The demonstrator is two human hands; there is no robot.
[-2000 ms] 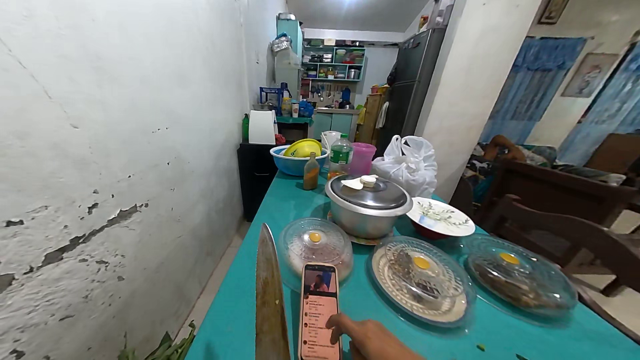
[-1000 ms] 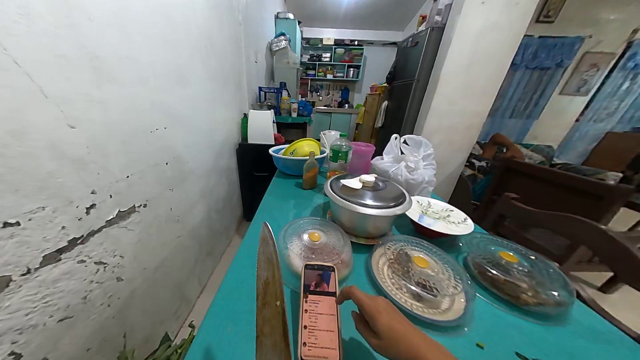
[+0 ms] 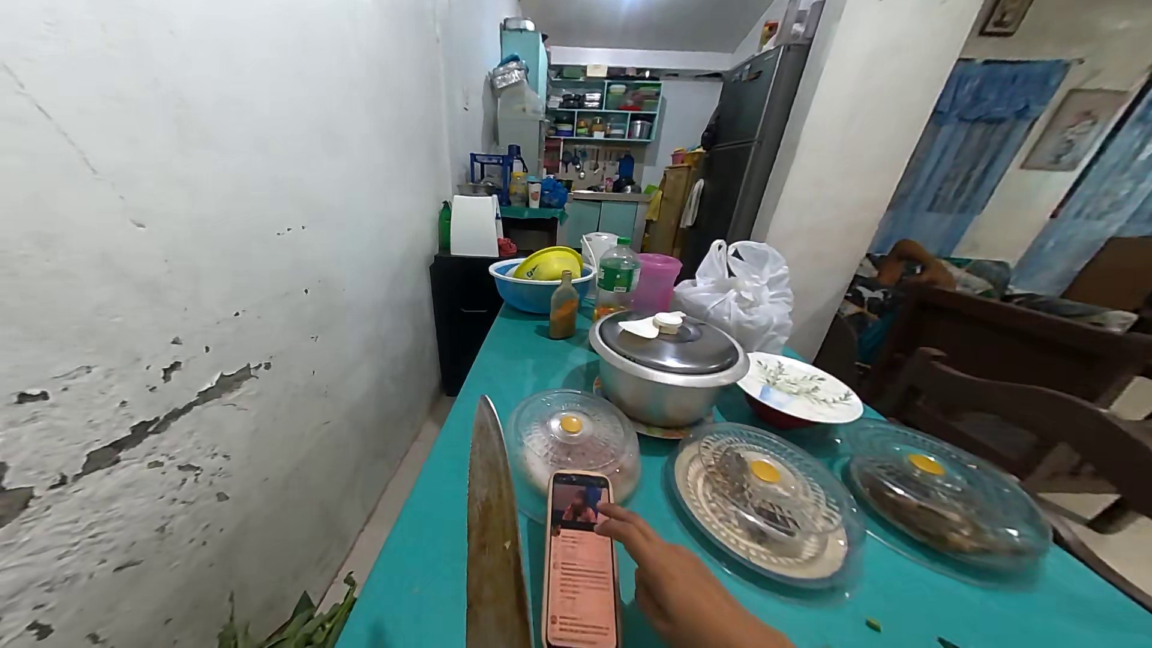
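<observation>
A smartphone [image 3: 580, 576] with a lit screen stands near the bottom centre, above the teal tabletop. My right hand [image 3: 679, 585] is at its right edge, with extended fingertips over the upper part of the screen; it does not grasp the phone. Left of the phone a long knife blade [image 3: 493, 540] points upward, its handle out of frame. My left hand is out of view, and what supports the phone and knife is hidden. Beyond them are a clear-covered dish [image 3: 576, 454], a covered patterned plate [image 3: 760, 513] and another covered dish [image 3: 936, 504].
A lidded metal pot [image 3: 661, 387], a floral plate [image 3: 801, 387], a glass bottle [image 3: 563, 310], a plastic bottle [image 3: 617, 279], a blue basin [image 3: 531, 292] and a white plastic bag [image 3: 742, 292] stand farther back. A cracked wall [image 3: 225, 315] borders the left; wooden chairs [image 3: 999, 405] stand right.
My right hand has moved up along the phone, from its middle right side to the upper part of the screen. The knife, phone and dishes look unmoved.
</observation>
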